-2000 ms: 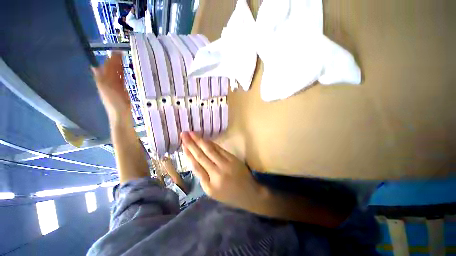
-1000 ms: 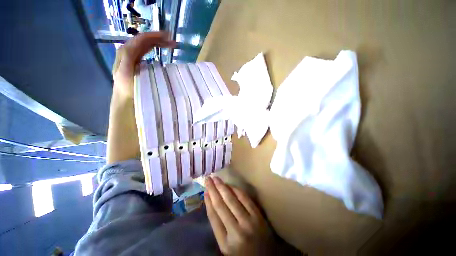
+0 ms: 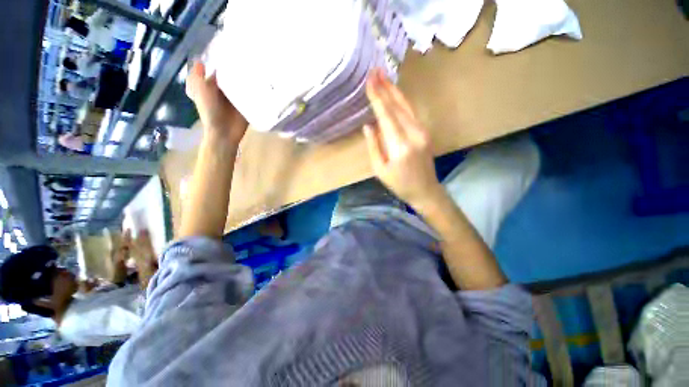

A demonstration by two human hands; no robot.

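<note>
A stack of housings (image 3: pixel 291 57) stands tilted on the bench, its white face toward me and its pale lilac rims to the right. My left hand (image 3: pixel 217 109) is against the stack's left edge; part of it is hidden by the white face, so its grip is unclear. My right hand (image 3: pixel 400 143) lies against the lilac rims on the right, fingers straight and thumb apart. A crumpled white wiping cloth (image 3: pixel 446 19) touches the stack at the top. Another white cloth (image 3: pixel 531 24) lies to its right.
The tan cardboard-covered bench (image 3: pixel 495 94) ends at an edge above a blue floor (image 3: pixel 559 204). Another person (image 3: pixel 98 314) works at the left, with hands at pale pieces. Wooden slats (image 3: pixel 604 321) and pale plastic-wrapped bundles (image 3: pixel 665 332) are at the lower right.
The view has swung, and the stack now shows its white face as well as its rims. My left hand has gone from above the stack to its left edge. My right hand rests on the rims.
</note>
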